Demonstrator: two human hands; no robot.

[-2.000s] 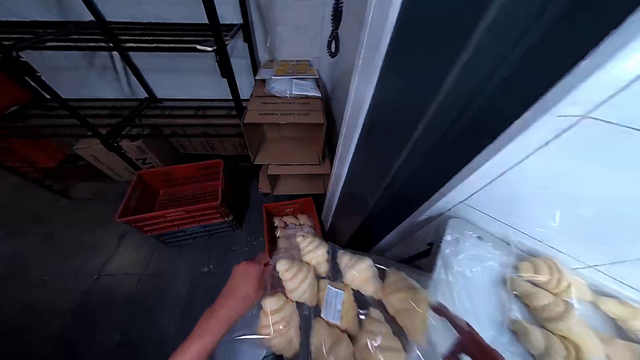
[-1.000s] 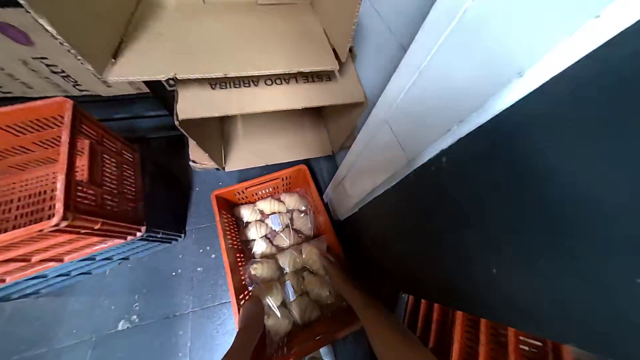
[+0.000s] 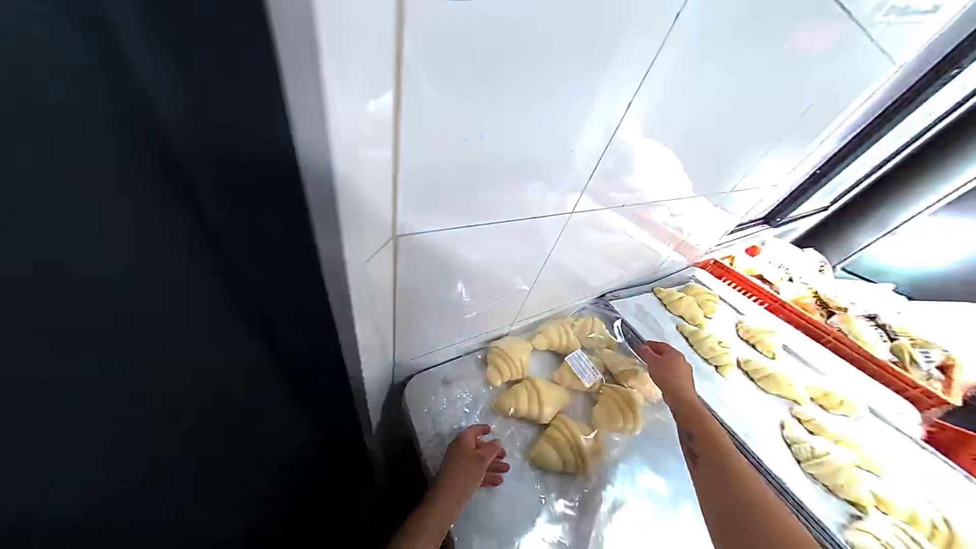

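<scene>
A clear plastic bag of pale, unbaked croissants (image 3: 534, 399) lies on a metal tray (image 3: 435, 389) against the white tiled wall. A white label (image 3: 583, 368) bearing writing is on the bag. At the bag's lower left, my left hand (image 3: 474, 460) has its fingers apart, over or beside the plastic, with nothing held. My right hand (image 3: 668, 369) is at the bag's right edge; its fingers are partly hidden, and whether they grip the plastic cannot be told.
To the right a second tray (image 3: 751, 404) carries several loose croissants. Beyond it stands an orange crate (image 3: 823, 332) filled with bagged baked goods (image 3: 858, 328). A dark panel (image 3: 152, 267) fills the left side, and the tiled wall (image 3: 488, 168) rises behind the trays.
The view has swung from the floor crate to the trays. One second ago both hands were at a bag of croissants in the orange crate; now they are at a bag on the tray.
</scene>
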